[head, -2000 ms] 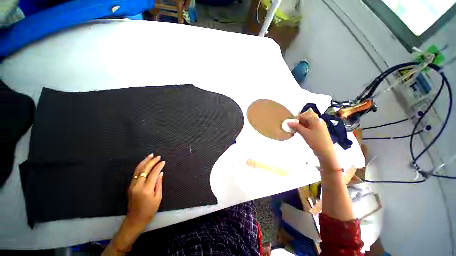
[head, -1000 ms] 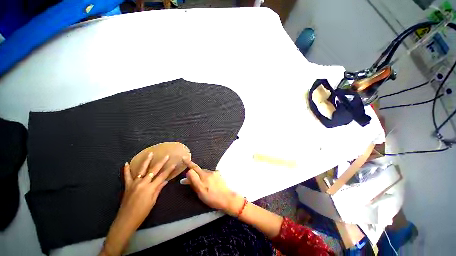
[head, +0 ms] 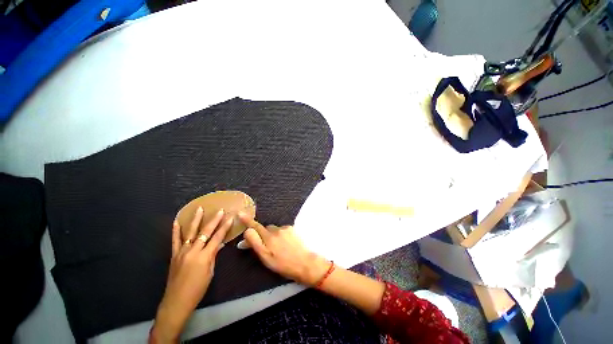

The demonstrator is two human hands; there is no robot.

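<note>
A dark ribbed sleeve panel lies flat on the white table, its curved cap to the right. A tan oval template lies on the panel near its lower middle. My left hand lies on the template with fingers spread, pressing it and holding nothing in its fingertips. My right hand touches the template's right end with its index finger. It holds a small whitish chalk between thumb and fingers at the template's lower right edge. No chalk line can be made out.
A narrow tan strip lies right of the panel. A looped navy band and the steam iron are at the table's right end. Dark cloth lies at left, a blue roll at upper left, an open carton below right.
My right hand has come from the right end of the table onto the panel with the chalk. The template now lies on the panel under my left hand. The view has shifted slightly.
</note>
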